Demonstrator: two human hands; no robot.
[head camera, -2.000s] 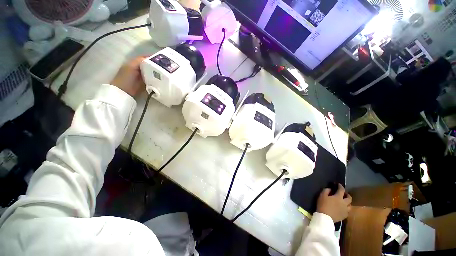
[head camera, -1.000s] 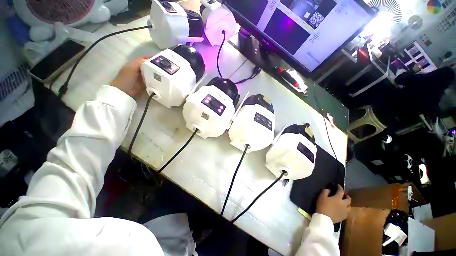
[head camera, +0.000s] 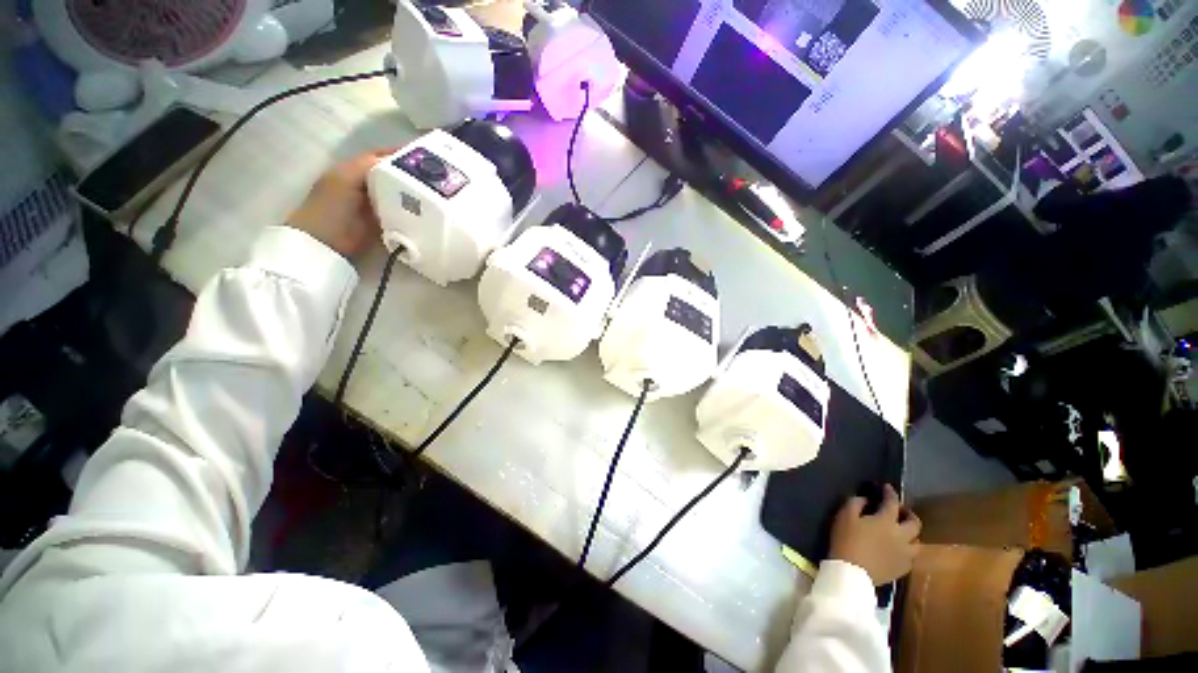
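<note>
Several white security cameras with black ball heads stand in a slanting row on the bench (head camera: 526, 460), each with a black cable. My left hand (head camera: 344, 204) is at the left side of the leftmost camera of the row (head camera: 440, 210); its fingers are partly hidden behind the housing. The second camera (head camera: 545, 289) shows small pinkish lights. My right hand (head camera: 876, 536) rests over a small black mouse (head camera: 870, 497) on a black mouse pad (head camera: 834, 467), mostly covering the mouse.
Two more cameras stand behind, one white (head camera: 440, 66), one lit pink (head camera: 576, 63). A monitor (head camera: 788, 79) showing panes is at the back. A phone (head camera: 151, 158) and a pink-and-white fan (head camera: 151, 26) are at the left. Open cardboard boxes (head camera: 959, 605) stand at the right.
My hands and the cameras stay almost in place. The dark shape at the far right, beyond the bench, has moved since the earliest frame.
</note>
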